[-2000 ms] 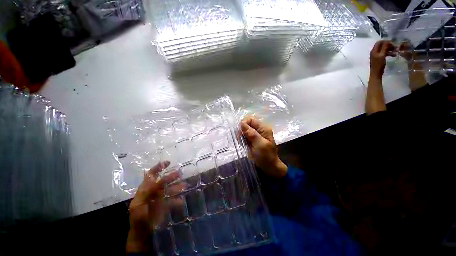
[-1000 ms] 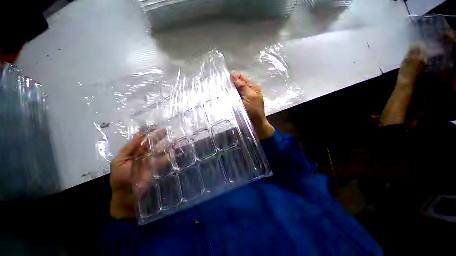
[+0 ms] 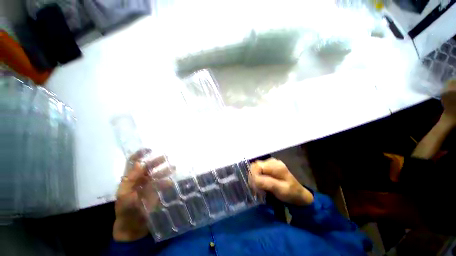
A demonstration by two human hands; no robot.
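A clear compartment tray (image 3: 202, 197) is held tilted over the table's front edge and my blue-clothed lap. Its near pockets show against the dark; its far part is washed out by glare. My left hand (image 3: 132, 195) is at the tray's left side, partly seen through the clear plastic. My right hand (image 3: 280, 181) grips the tray's right edge with bent fingers. Whether clear film lies on the tray or table cannot be told in the glare.
Upright tray stack (image 3: 35, 150) at the far left. An orange item (image 3: 20, 57) and a black block (image 3: 57, 32) are at the back left. Glaring tray stacks (image 3: 240, 50) stand at the back. At the right, another person's hand (image 3: 450, 97) is by a clear tray (image 3: 440, 65).
The view has shifted and brightened. The tray and both hands appear lower in the picture. My right hand has moved down along the tray's right edge and its fingers look more closed.
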